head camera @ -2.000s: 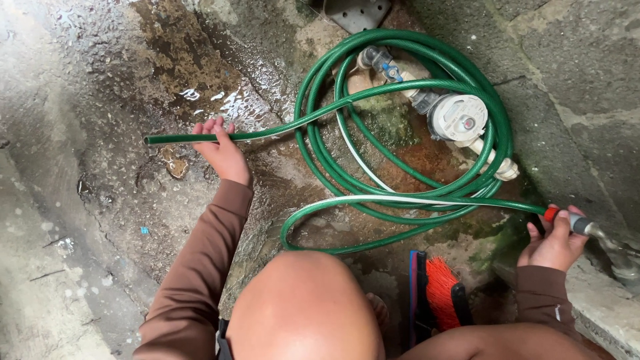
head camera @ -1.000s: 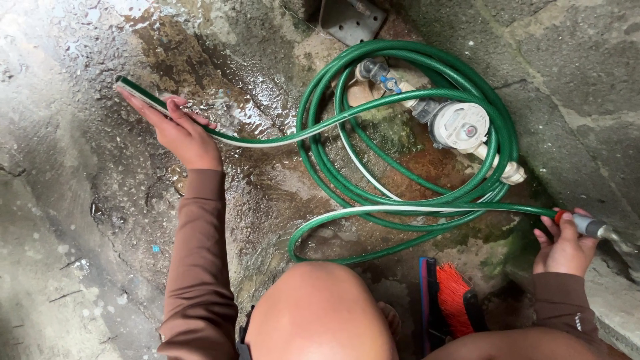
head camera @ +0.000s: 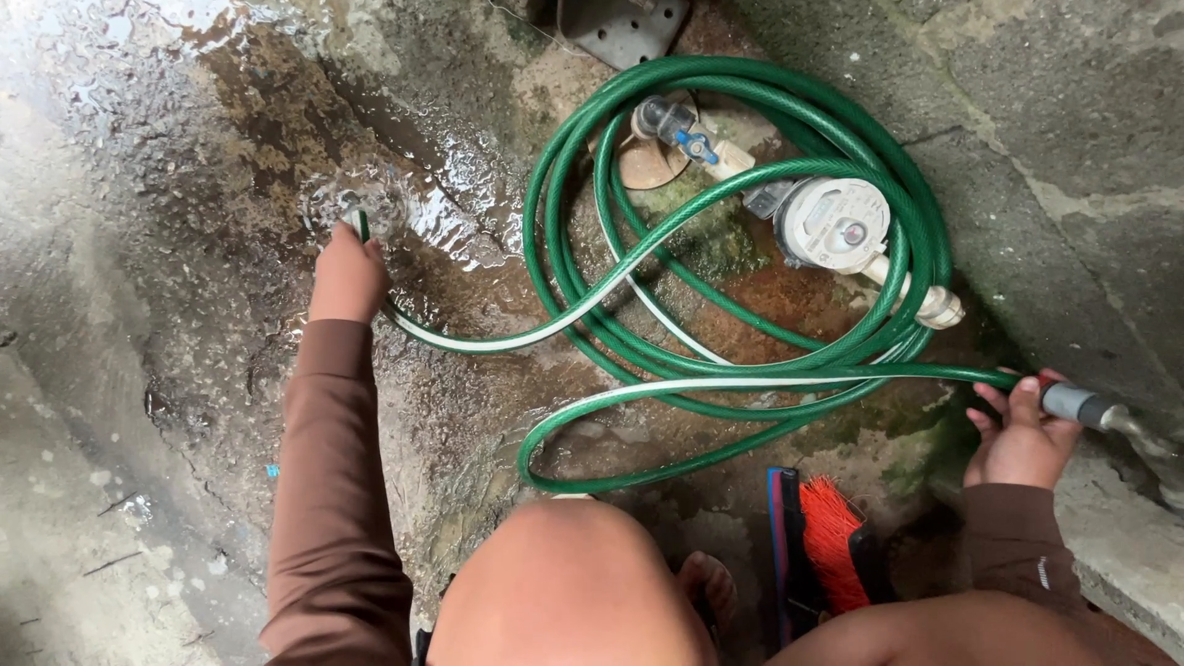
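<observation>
A green garden hose with a white stripe [head camera: 518, 340] lies in loose coils on the wet concrete floor. Its free end is gripped in my left hand [head camera: 350, 268], with water splashing on the floor just beyond the fingers. At the right, my right hand [head camera: 1022, 430] holds the hose near a grey and red hose connector [head camera: 1073, 403], beside a metal fitting. Inside and partly under the coils are a round white water meter [head camera: 837, 225] and a pipe valve with a blue handle [head camera: 696, 146].
A perforated metal bracket [head camera: 624, 28] stands at the top. Near my foot [head camera: 710, 587] are orange-red bristles [head camera: 830, 541] beside a dark item with a blue edge [head camera: 779, 546]. A concrete block wall [head camera: 1045, 120] borders the right side. My knee [head camera: 573, 592] fills the bottom middle.
My left hand has turned and brought the hose end from the left back toward the coils and down to the wet floor, where water now splashes. My right hand stays at the connector.
</observation>
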